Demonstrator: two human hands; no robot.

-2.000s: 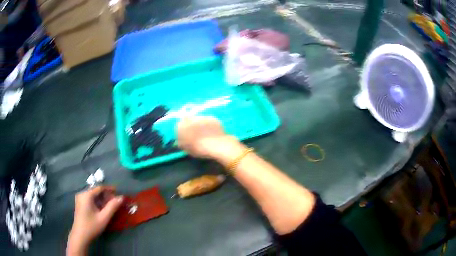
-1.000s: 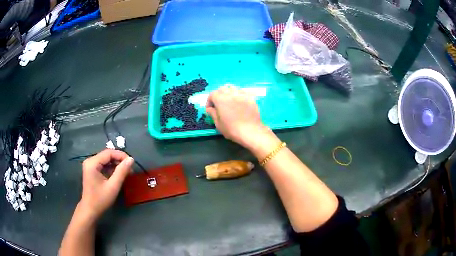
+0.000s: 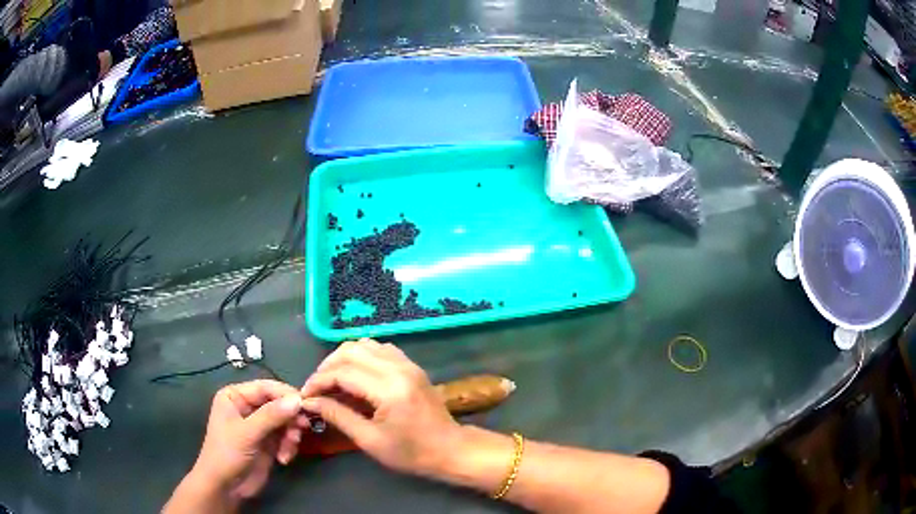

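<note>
My left hand [image 3: 246, 437] is at the red-brown block [image 3: 326, 442], thumb and forefinger pinched at a thin black cord that runs in from behind. My right hand [image 3: 387, 412] is over the block with its fingertips meeting the left ones. Whatever is between its fingertips is too small to tell. A small silvery square end [image 3: 318, 425] shows on the block just below the fingertips. Both hands hide most of the block. The wooden-handled tool [image 3: 477, 394] lies behind my right hand, its metal tip hidden.
A teal tray [image 3: 625, 276] holds a heap of tiny black parts [image 3: 372, 276]. The blue tray [image 3: 427, 100] is behind it. Two white-ended corded pieces [image 3: 253, 347] lie left, with a larger pile [image 3: 75, 387] farther left. A plastic bag [image 3: 603, 161], rubber band [image 3: 687, 353] and fan [image 3: 852, 251] are right.
My right hand has left the heap in the teal tray and come down to the block, meeting my left hand. The hands now cover most of the block. The view has shifted slightly.
</note>
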